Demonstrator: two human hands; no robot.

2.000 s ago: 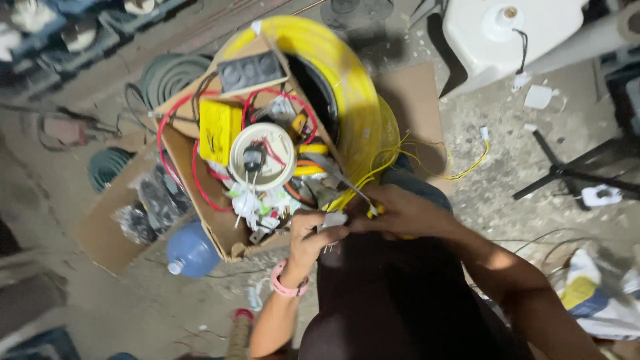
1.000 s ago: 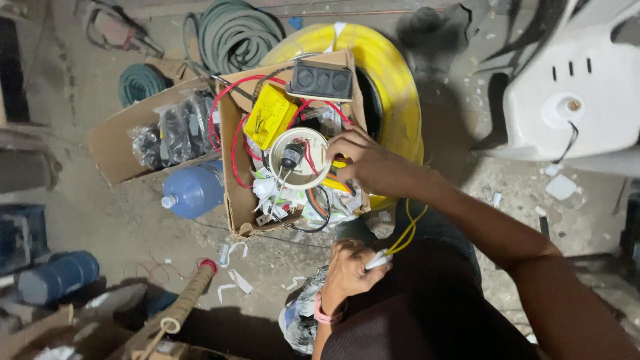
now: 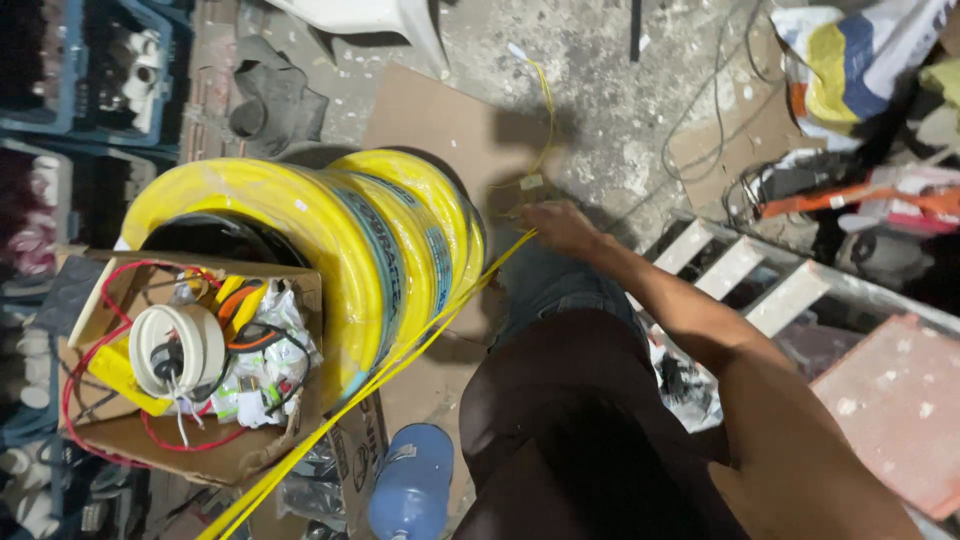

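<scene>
My right hand (image 3: 559,229) is closed on a pair of yellow wires (image 3: 360,390), beyond the coils of yellow corrugated conduit (image 3: 352,217). The wires run taut from it down to the bottom left edge of the view. A thinner yellow length continues past the hand over the floor to a small white connector (image 3: 517,51). My left hand is out of view. At the left, an open cardboard box (image 3: 255,457) holds a white round plastic housing (image 3: 176,345) with a black part inside, red wire, a yellow plastic box (image 3: 127,379) and orange-and-black handled tools (image 3: 244,315).
Blue crates (image 3: 161,75) of fittings line the left side. A blue water jug (image 3: 412,480) lies near my legs. An aluminium ladder (image 3: 739,274) and a reddish board (image 3: 892,412) are at the right. A white plastic chair (image 3: 375,15) stands at the top, near flat cardboard (image 3: 427,112).
My right hand has left the cardboard box and is now beyond the conduit coils, with yellow wires stretched from it. My left hand has gone out of view. The view has turned strongly.
</scene>
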